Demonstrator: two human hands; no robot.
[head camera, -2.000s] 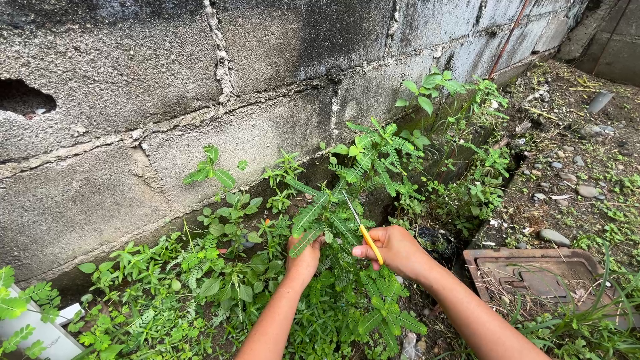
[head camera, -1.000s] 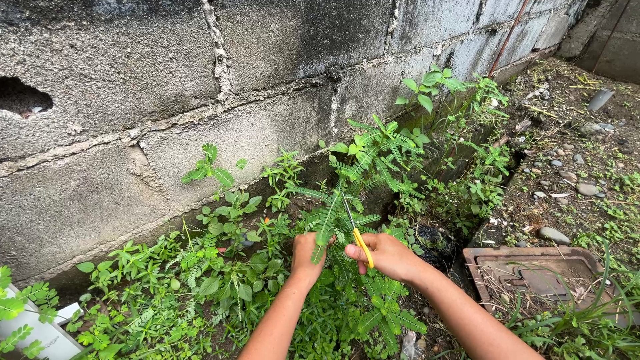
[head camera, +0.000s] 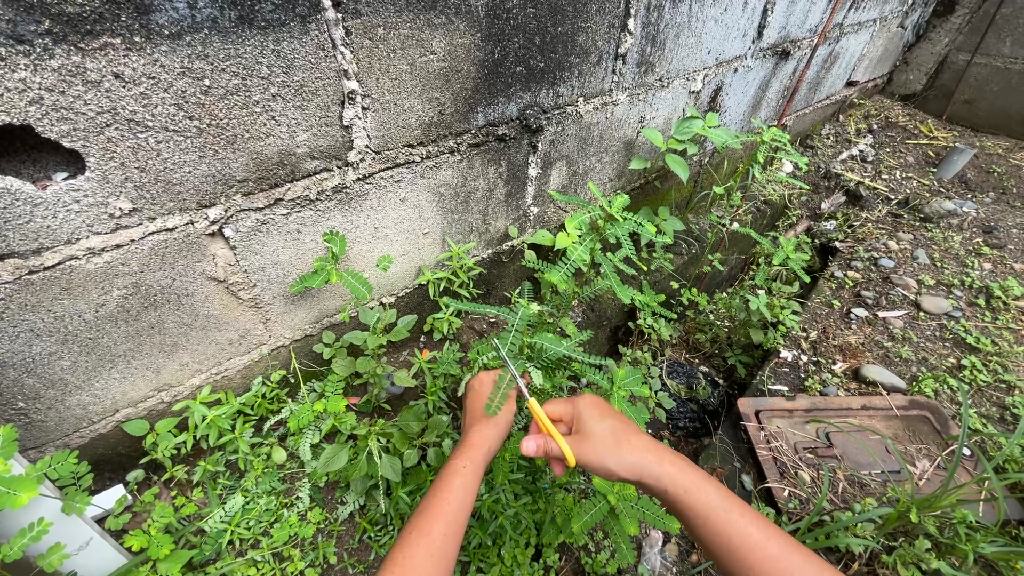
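A pair of scissors with yellow handles (head camera: 552, 433) is in my right hand (head camera: 596, 438), its blades pointing up and left among the feathery leaves of a green weed (head camera: 524, 328). Just left of the blades is my left hand (head camera: 486, 410), low in the plant. Its fingertips are hidden by leaves and by the hand itself, so what it grips cannot be made out. One leafy frond hangs over the back of that hand.
A concrete block wall (head camera: 384, 216) with a hole at the left rises behind the weeds. At right are a rusty metal cover (head camera: 864, 448), stones (head camera: 882, 378) and soil. A white object (head camera: 64, 528) lies at lower left, and a black bundle (head camera: 688, 396) sits in the gap beside the cover.
The fronds at my left hand have shifted, and one now hangs over it. Both hands are slightly lower than two seconds ago, with the scissors still in my right hand.
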